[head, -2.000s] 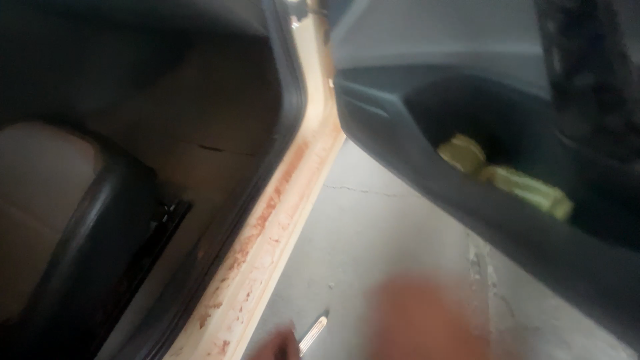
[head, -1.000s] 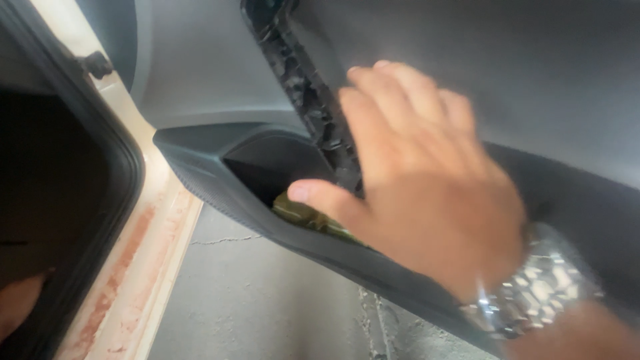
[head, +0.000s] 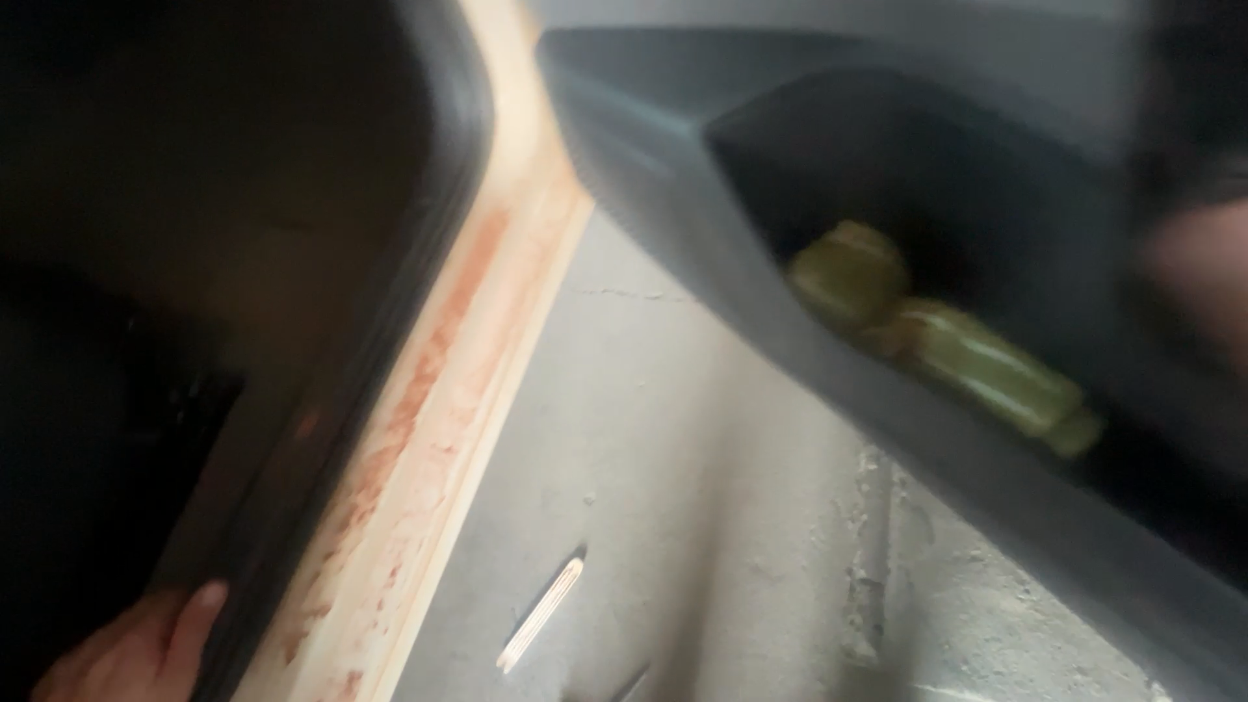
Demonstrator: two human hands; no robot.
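Observation:
At the lower left, my left hand (head: pixel 136 648) rests by the dark rubber door seal (head: pixel 336 497) of a car's door opening; whether it grips anything does not show. At the right edge, a blurred part of my right hand (head: pixel 1199 268) shows beside the dark inner side of the open car door (head: pixel 936 44). Its fingers are out of view. In the pocket of the door lie yellowish-green objects (head: pixel 994 366), perhaps bottles, too blurred to name surely.
The cream door sill (head: pixel 429 429) carries reddish-brown stains and runs diagonally. A small light strip (head: pixel 541 614) lies on the cracked concrete floor (head: pixel 634 390) between sill and door. The car's interior (head: pixel 195 195) is dark.
One second ago my right hand, with a metal watch at the wrist, was over the door's inner panel; now only a blurred part shows at the right edge. The view has shifted.

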